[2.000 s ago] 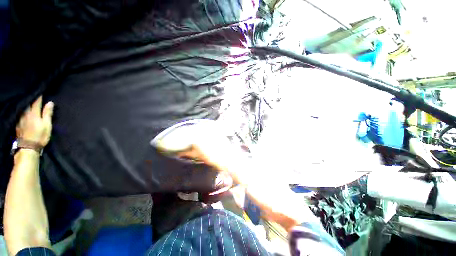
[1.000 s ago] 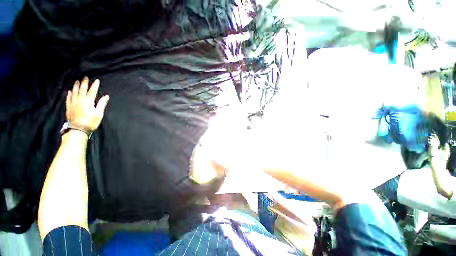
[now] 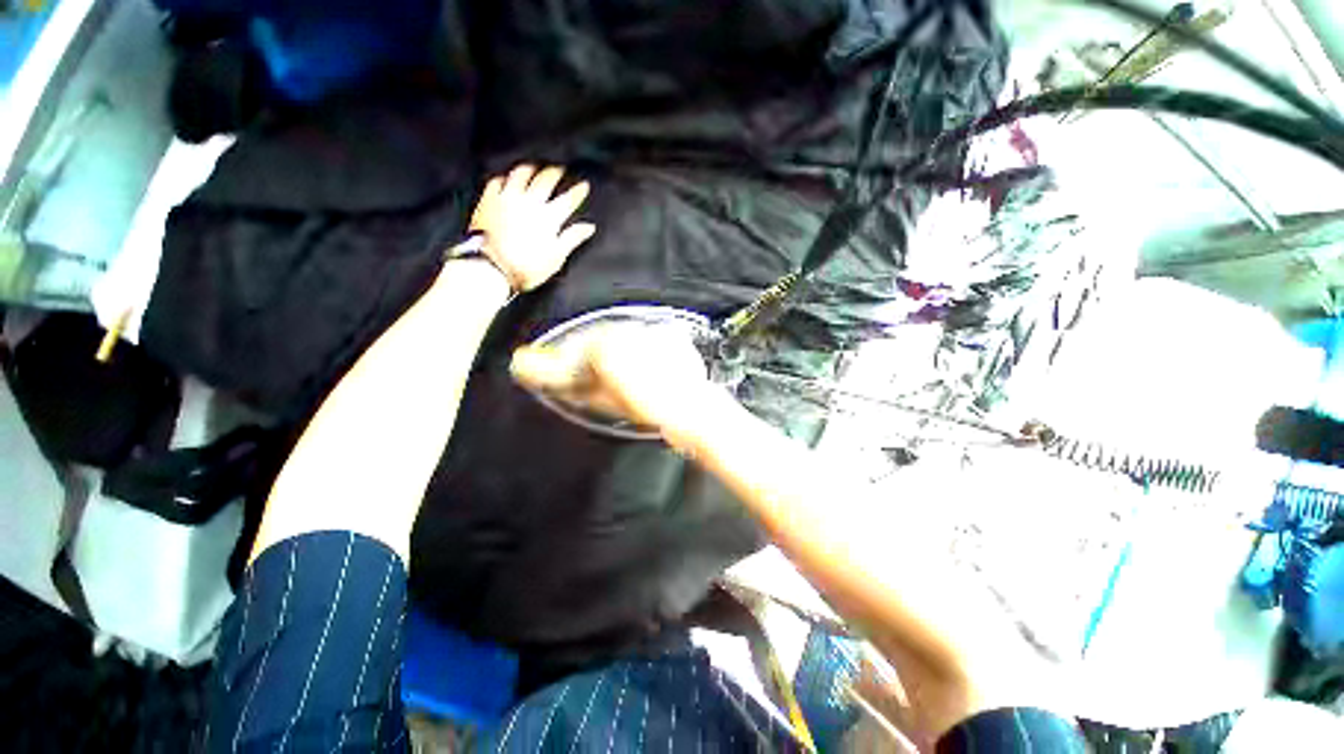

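A large dark garment [image 3: 590,516] is spread over the table, wrinkled at the far side and right. My left hand [image 3: 526,228] lies flat on it, palm down, fingers spread. My right hand [image 3: 597,380] is closed on the steam iron [image 3: 643,327], which rests on the cloth just right of and nearer than my left hand. The iron's pale outline shows around my fist; its handle is mostly hidden by my hand. Crumpled shiny cloth [image 3: 1017,280] lies at the garment's right edge, partly washed out by glare.
Black hoses [image 3: 1164,100] run from the iron to the upper right. A coil spring [image 3: 1128,460] hangs at the right by a thin line. The overexposed white table [image 3: 1179,589] is at the right. Black straps and a white box [image 3: 155,567] are at the left, blue items at far right.
The view has shifted left, so the garment's left end and things beyond it show. The iron and my right hand are now closer to my left hand. The hoses and spring show clearly.
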